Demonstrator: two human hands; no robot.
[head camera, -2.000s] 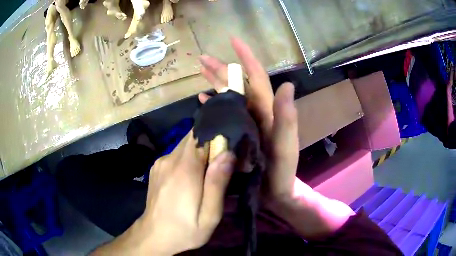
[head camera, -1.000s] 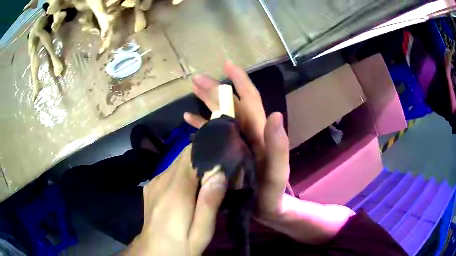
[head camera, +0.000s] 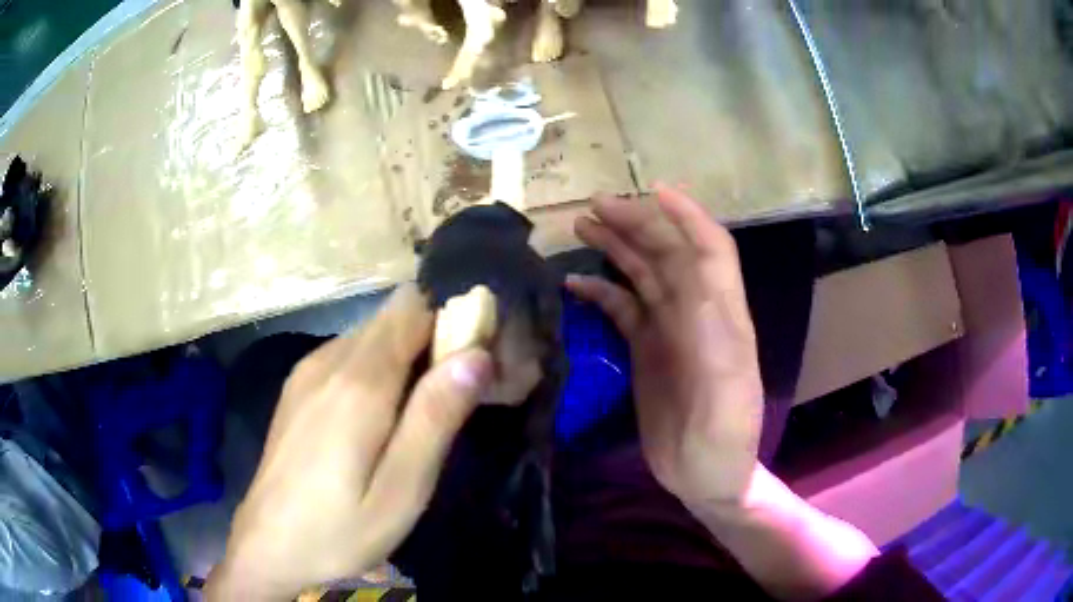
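My left hand (head camera: 353, 435) holds a beige toy lower body (head camera: 468, 323) by a part that shows between thumb and fingers. A black ragged skirt piece (head camera: 500, 265) wraps around it, with a long strip hanging down. The pale waist block (head camera: 507, 176) sticks up out of the black piece. My right hand (head camera: 694, 353) is to the right, apart from the piece, with its fingers spread and nothing in it. A white glue dish (head camera: 498, 129) with a thin pale stick lies behind, on a stained cardboard pad (head camera: 582, 147).
Beige legs (head camera: 471, 41) lie at the bench's back edge. A black ragged piece with beige bits (head camera: 21, 218) is at the far left. An open carton (head camera: 882, 318) stands at the right, above a purple ribbed crate (head camera: 988, 553). A blue stool (head camera: 153, 435) is under the bench.
My right hand has come away from the piece to the right. My left hand still holds the piece, now further left. The view has shifted left, and the black piece at far left has come in.
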